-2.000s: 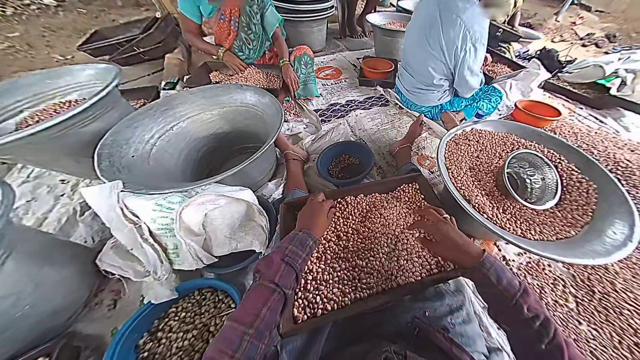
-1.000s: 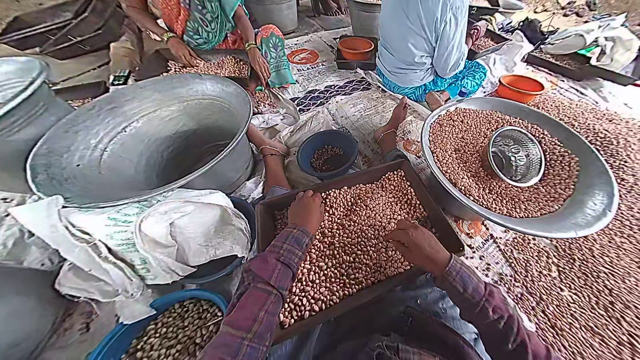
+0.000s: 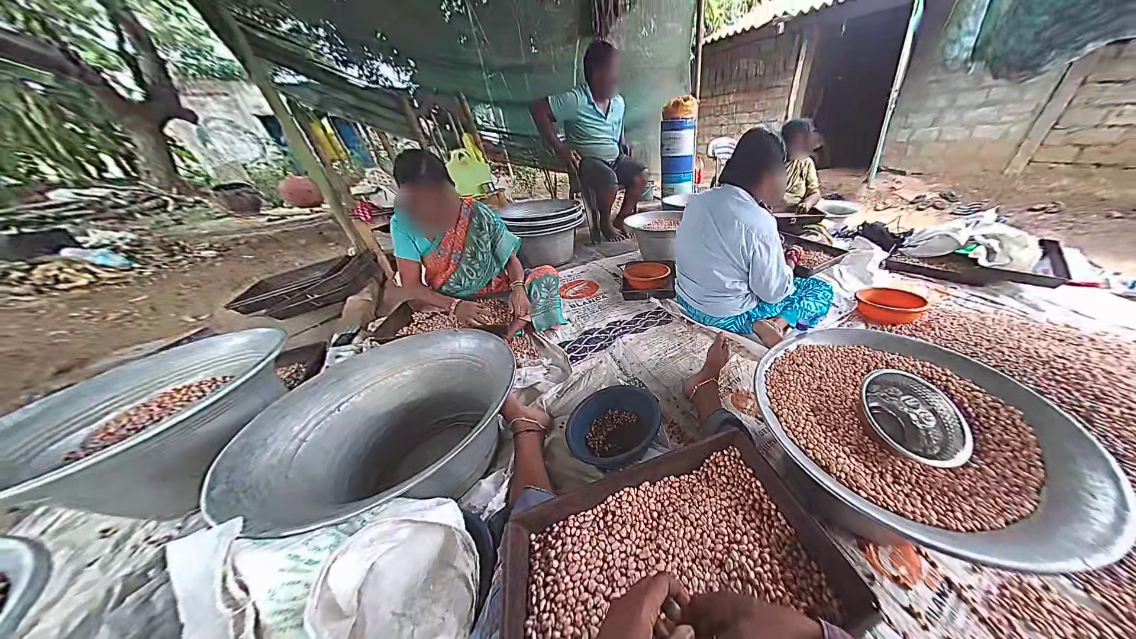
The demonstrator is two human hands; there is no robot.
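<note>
A dark shallow tray (image 3: 516, 568) full of reddish-brown nuts or seeds (image 3: 674, 524) lies between the outstretched legs. Over its near part, at the bottom edge of the view, my left hand (image 3: 646, 608) has its fingers curled around a few darker pieces. My right hand (image 3: 741, 614) meets it from the right, its fingers mostly hidden. A small blue bowl (image 3: 581, 413) with some dark pieces stands just beyond the tray. To the right, a wide metal basin (image 3: 1065, 532) of the same nuts or seeds carries a perforated metal bowl (image 3: 919, 417).
A large metal basin (image 3: 355, 417) stands left of the tray, another (image 3: 240, 390) beyond it. White sacks (image 3: 390, 568) lie near left. Two co-workers (image 3: 470, 257) (image 3: 741, 248) sit ahead. Orange bowls (image 3: 891, 306) and spread nuts or seeds (image 3: 1021, 355) lie farther right.
The view has tilted up. My hands were apart over the left and right of the tray; now they are together above its near part.
</note>
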